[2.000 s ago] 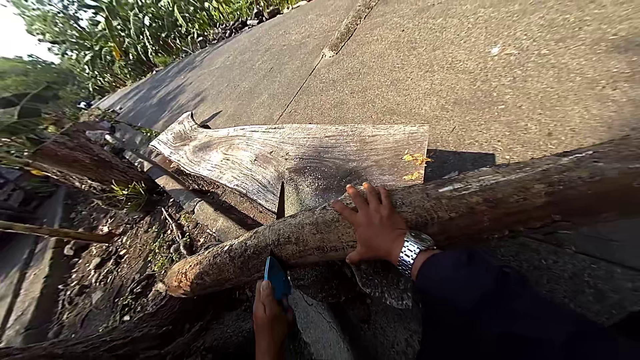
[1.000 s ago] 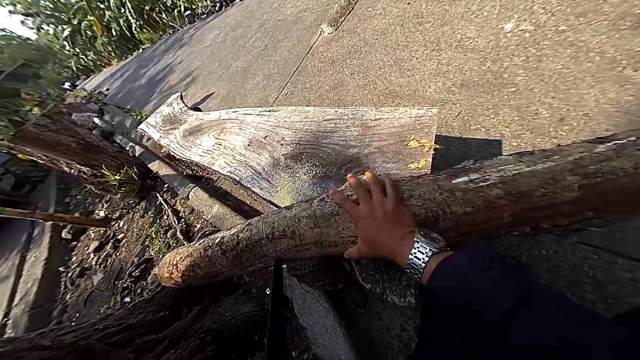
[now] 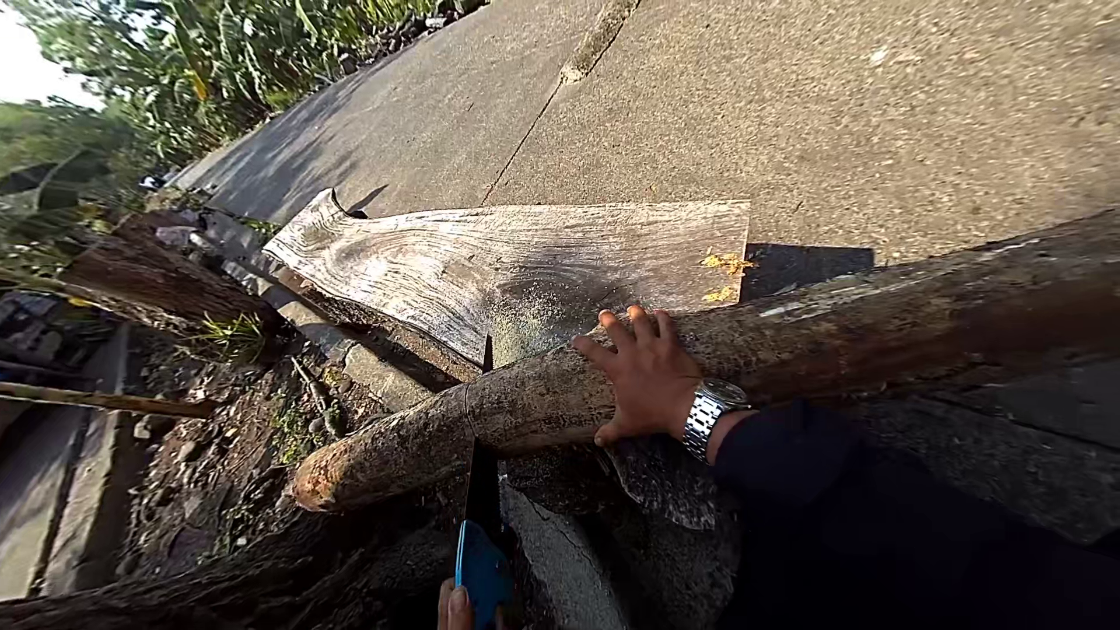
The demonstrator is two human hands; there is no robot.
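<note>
A thick, rough log lies slantwise across the view. My right hand, with a metal watch at the wrist, presses palm down on it, fingers spread. At the bottom, my left hand, partly cut off by the frame edge, grips the blue handle of a handsaw. The dark blade crosses the log to the left of my right hand, and its tip shows beyond the far side. A thin dark line runs across the bark at the blade. Behind the log, a weathered wooden slab carries scattered sawdust.
Concrete pavement spreads behind the slab. To the left are a tree stump, a concrete curb, and a thin pole above littered soil. A grey stone-like piece sits below the log, beside the saw.
My left hand and the blue handle, out of view one second ago, show again at the bottom edge. The saw has moved up across the log. My right hand stays on the log.
</note>
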